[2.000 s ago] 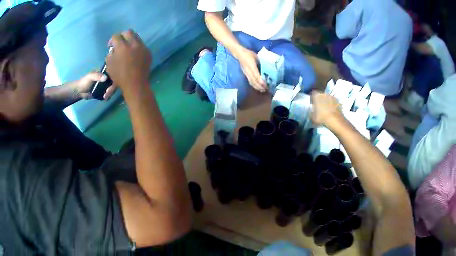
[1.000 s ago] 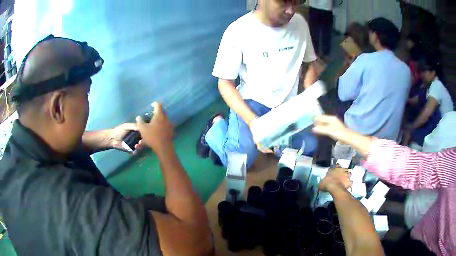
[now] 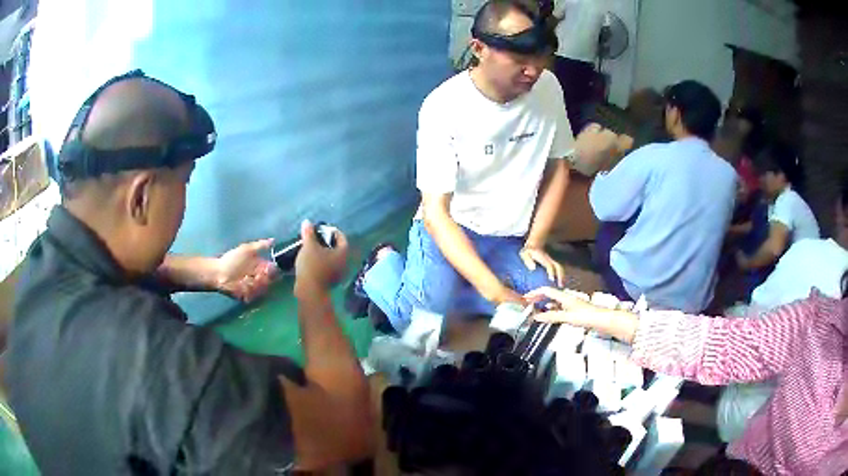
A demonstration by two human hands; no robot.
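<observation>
Neither of my hands is in the picture. Black tubes (image 3: pixel 396 402) stand in a cluster at the bottom centre, and a dark blurred mass hides much of it. White cartons (image 3: pixel 609 367) stand and lie in a group to the right of the tubes. A blurred pale carton (image 3: pixel 423 335) shows at the left of the cluster. A hand from a pink checked sleeve (image 3: pixel 693 344) reaches over the cartons, close to the hand of the person in the white T-shirt.
A person in a dark shirt (image 3: pixel 112 344) sits at the left and holds a black cylindrical part (image 3: pixel 299 249). A person in a white T-shirt (image 3: pixel 493 158) kneels opposite. More people sit at the back right. A light blue sheet (image 3: pixel 307 112) hangs behind the green floor (image 3: pixel 270 330).
The view has tilted up. The bare forearm over the cartons has left the picture. The pale carton or sheet held up by the kneeling person is down. The pink-sleeved hand has moved lower and left.
</observation>
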